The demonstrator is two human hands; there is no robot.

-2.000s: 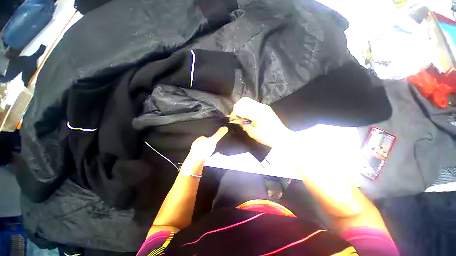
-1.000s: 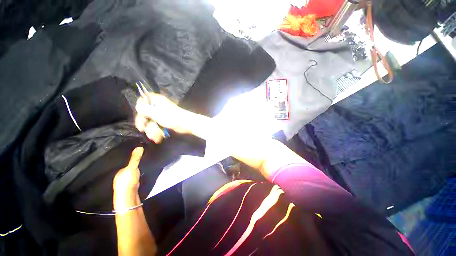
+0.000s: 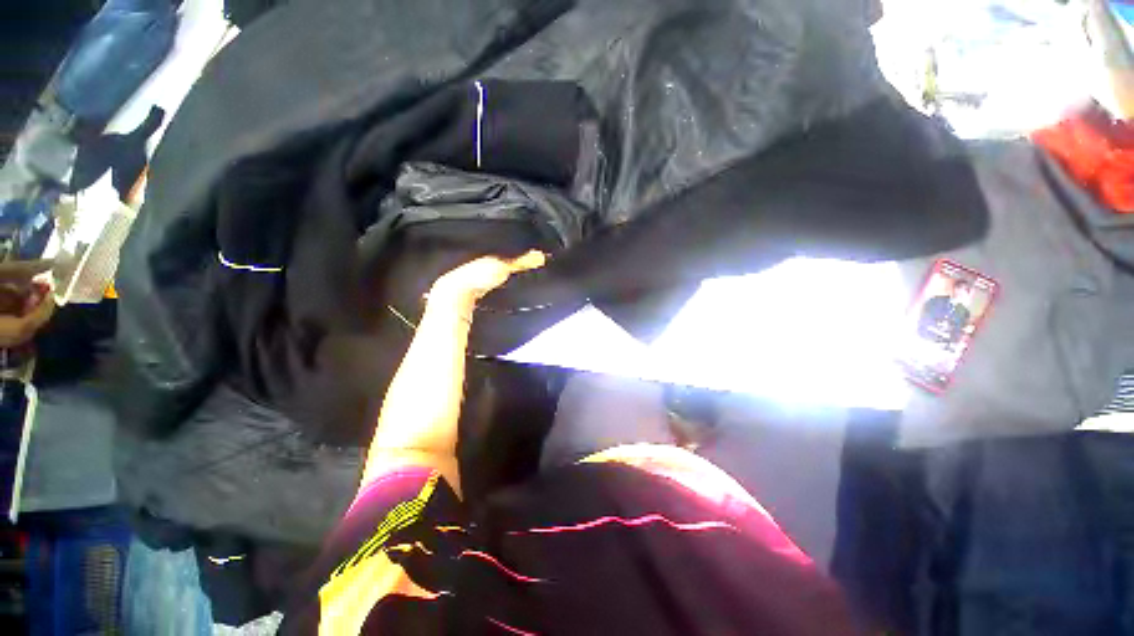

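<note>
The large black garment [image 3: 323,137] is spread over the table, with matte cloth and shiny wrinkled lining [image 3: 466,196] folded up in the middle. Short white thread lines show on the matte black parts. My left hand [image 3: 488,276] lies on the garment just below the lining, thumb side up, pinching black cloth near its edge. Its fingertips are partly hidden in the dark cloth. A thin pale thread runs near the wrist. My right hand is not in view. No needle can be seen.
A red-bordered card or phone [image 3: 950,326] lies on grey cloth [image 3: 1051,267] at the right. Orange-red cloth [image 3: 1094,155] is at the upper right. Another person's hand [image 3: 23,302] shows at the left edge. Blue crates [image 3: 77,574] stand at the lower left, and the white tabletop [image 3: 771,329] glares.
My right hand, seen above the garment holding a thin tool, has left the picture. My left hand has stayed at the cloth. The view swung right and came back.
</note>
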